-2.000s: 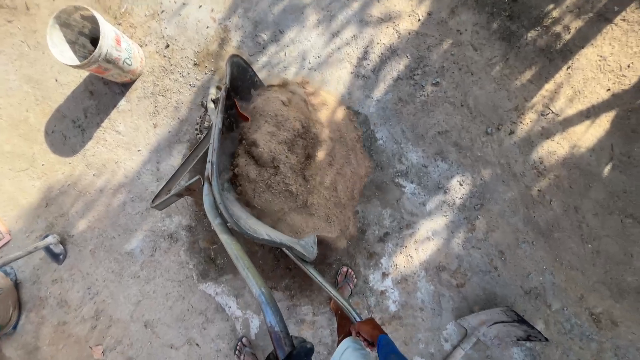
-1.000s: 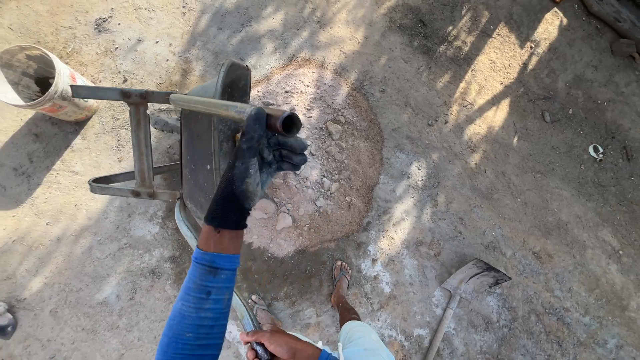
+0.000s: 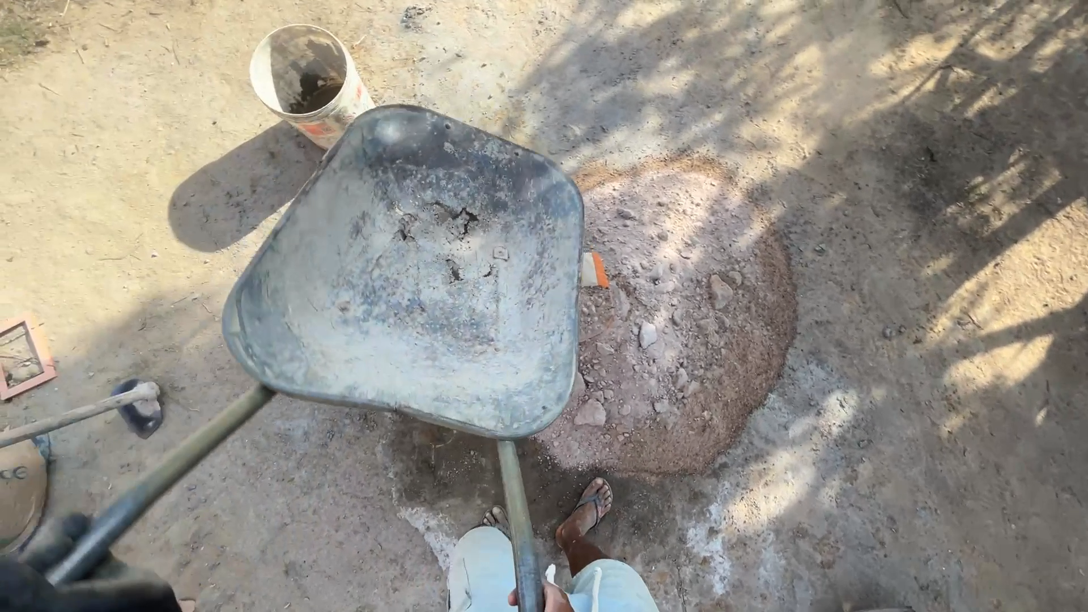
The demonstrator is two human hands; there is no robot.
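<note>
A worn metal wheelbarrow tray (image 3: 408,280) faces up at me in the head view, with rusty holes in its bottom and no load in it. My left hand (image 3: 93,569), in a black glove, is closed around the left handle (image 3: 170,476) at the lower left. My bare right hand (image 3: 548,599) grips the right handle (image 3: 518,518) at the bottom edge, partly cut off by the frame. Right of the tray lies a round heap of sandy, pinkish material with stones (image 3: 680,340). An orange and white piece (image 3: 595,269) shows beside the tray's right edge.
A white plastic bucket (image 3: 348,106) stands behind the tray. At the left are a hoe-like tool with a wooden handle (image 3: 76,418), a pinkish frame (image 3: 42,348) and a round brown object (image 3: 19,493). My sandalled foot (image 3: 592,503) is close to the heap's near edge.
The wheelbarrow was tipped over the heap and now has its tray facing up, left of the heap. My left hand, raised over the heap a second ago, is now at the lower left.
</note>
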